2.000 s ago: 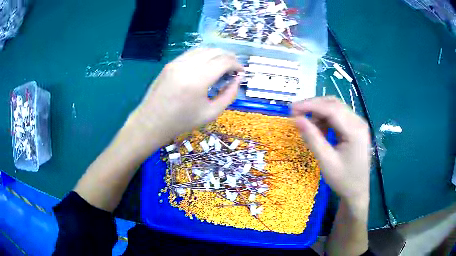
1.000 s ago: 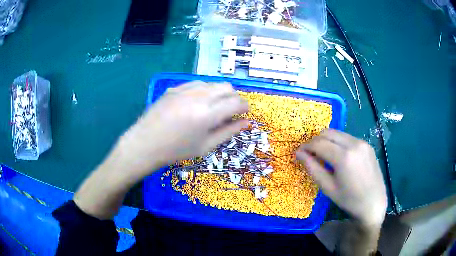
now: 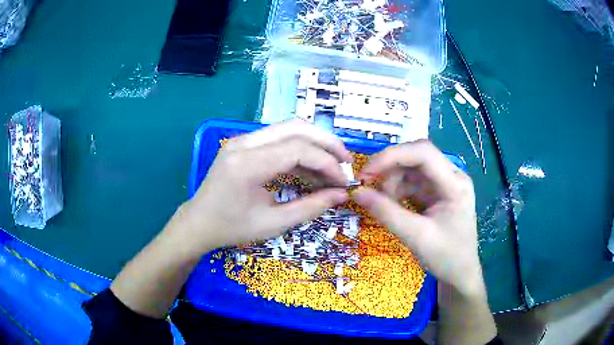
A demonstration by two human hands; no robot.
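My left hand is above the blue tray and pinches a wire lead with a white end between thumb and fingers. My right hand meets it at the fingertips, thumb and index finger closed close to the lead; whether a small piece is between them is too small to tell. Yellow-orange pieces cover the tray floor. A loose pile of white-ended leads lies on them, partly hidden under my left hand.
Beyond the tray stand the metal and white fixture in a clear container and a clear box of leads. A small clear box is far left, a black flat rectangle upper left, a black cable right.
My hands were apart over the tray; they have come together at the fingertips over its upper middle. The white end of a lead now shows between them.
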